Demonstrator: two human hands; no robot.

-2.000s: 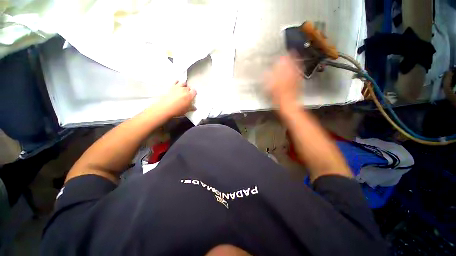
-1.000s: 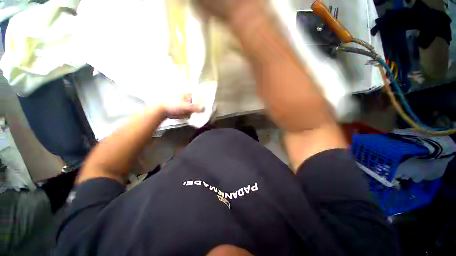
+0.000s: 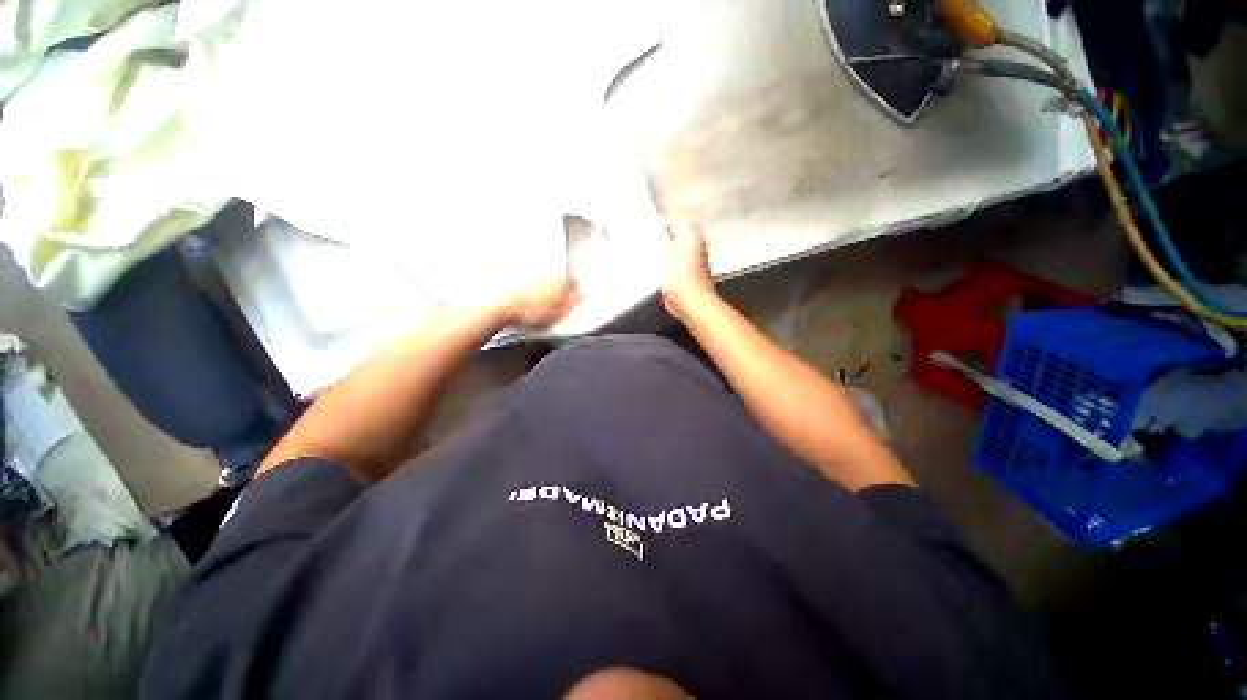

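A white garment (image 3: pixel 451 151) lies spread on the pressing table (image 3: pixel 793 178), washed out by glare. An opening in it shows near the table's front edge, between my hands. My left hand (image 3: pixel 547 298) holds the cloth at the left of this opening. My right hand (image 3: pixel 687 270) holds the garment's edge to the right of the opening. Both hands are bare and some fingertips are hidden in the cloth. The steam iron (image 3: pixel 896 55) rests at the upper right, cut off by the top of the picture, and neither hand touches it.
A cream-yellow garment pile (image 3: pixel 96 151) lies at the left, above a dark padded block (image 3: pixel 178 356). Blue and tan hoses (image 3: pixel 1128 192) run off right from the iron. A blue basket (image 3: pixel 1060 410) and red cloth (image 3: pixel 957 321) are on the floor at right.
My right hand has come down from across the table to the garment's near edge. The garment now lies flatter and the yellowish folded strip is gone. The iron appears higher in the picture.
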